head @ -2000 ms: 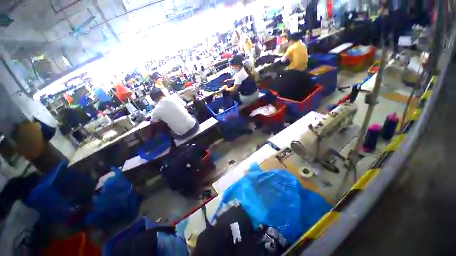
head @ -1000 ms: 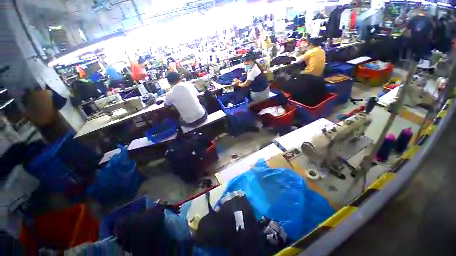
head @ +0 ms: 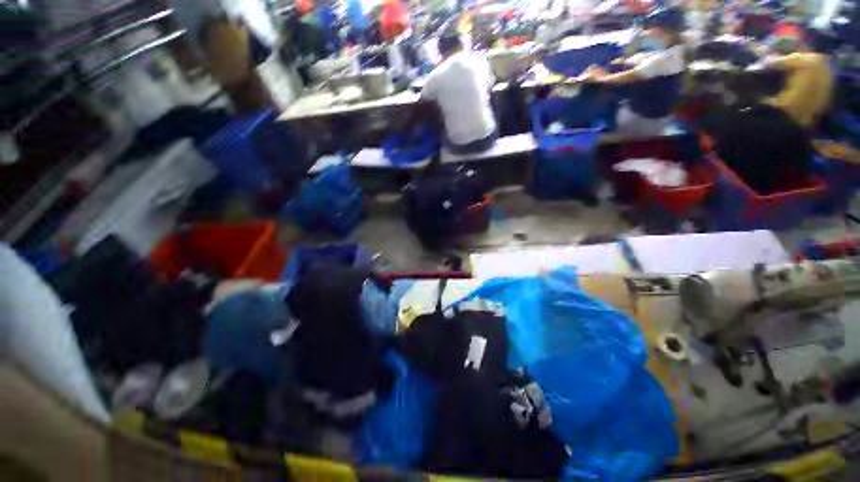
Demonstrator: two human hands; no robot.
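Observation:
Neither of my hands is in the picture. Nearest in front of me, a crumpled bright blue plastic bag (head: pixel 589 362) lies on the sewing table (head: pixel 669 252). A heap of black cloth (head: pixel 471 395) with a small white tag lies against the bag's left side. More dark cloth (head: pixel 335 329) lies further left, beside a rounded dull-blue bundle (head: pixel 247 329). A pale ring (head: pixel 672 346) lies on the table right of the bag, near a cream sewing machine (head: pixel 754 292). The frame is blurred.
Yellow-and-black tape (head: pixel 321 469) runs along the partition's edge at the bottom. An orange crate (head: pixel 222 249) stands at the left, a red crate (head: pixel 669 188) further back. A person in white (head: pixel 462 99) sits on a bench (head: pixel 514 146); two other people sit to the right.
The view has turned left and down. The blue bag, black cloth and machine now show level, with the tape along the bottom edge. The orange crate and left-hand heaps show more fully.

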